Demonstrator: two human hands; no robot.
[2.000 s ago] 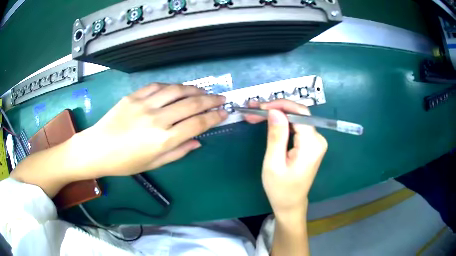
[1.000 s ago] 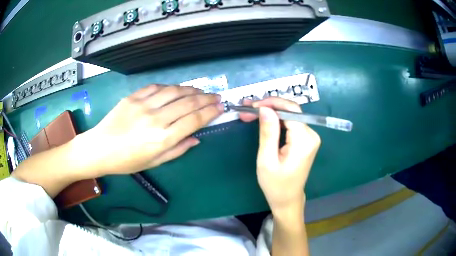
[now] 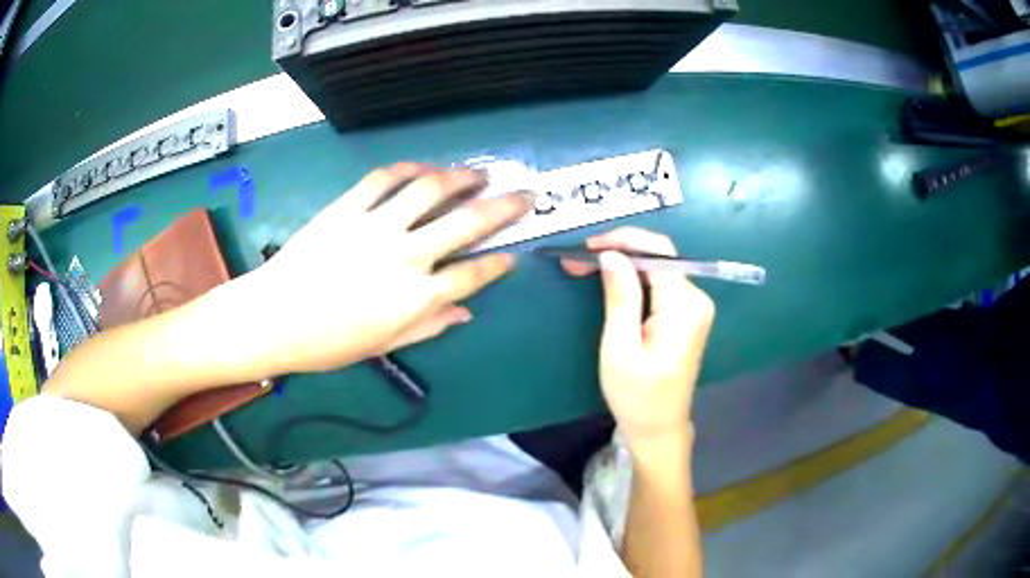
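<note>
A grey bar module with dark-centred cells lies on the green bench. My left hand is spread over its left part and hides several cells; its fingertips rest on or just above the bar. My right hand grips slim silver tweezers between thumb and fingers. The tweezers' tip points left, just below the bar's near edge and close to my left fingertips. The tip is blurred, so I cannot tell if it holds anything. A white sheet shows partly behind my left fingers.
A dark ribbed stack stands at the far side. Another grey bar lies far left. A brown-red plate, a black wired tool and cables lie left and near. A black perforated strip is far right. A dark-clothed person's part shows right.
The view has shifted, so the stack's top is more cut off. The tweezers' tip has moved off the bar's cell to below its near edge. My left fingers have spread apart.
</note>
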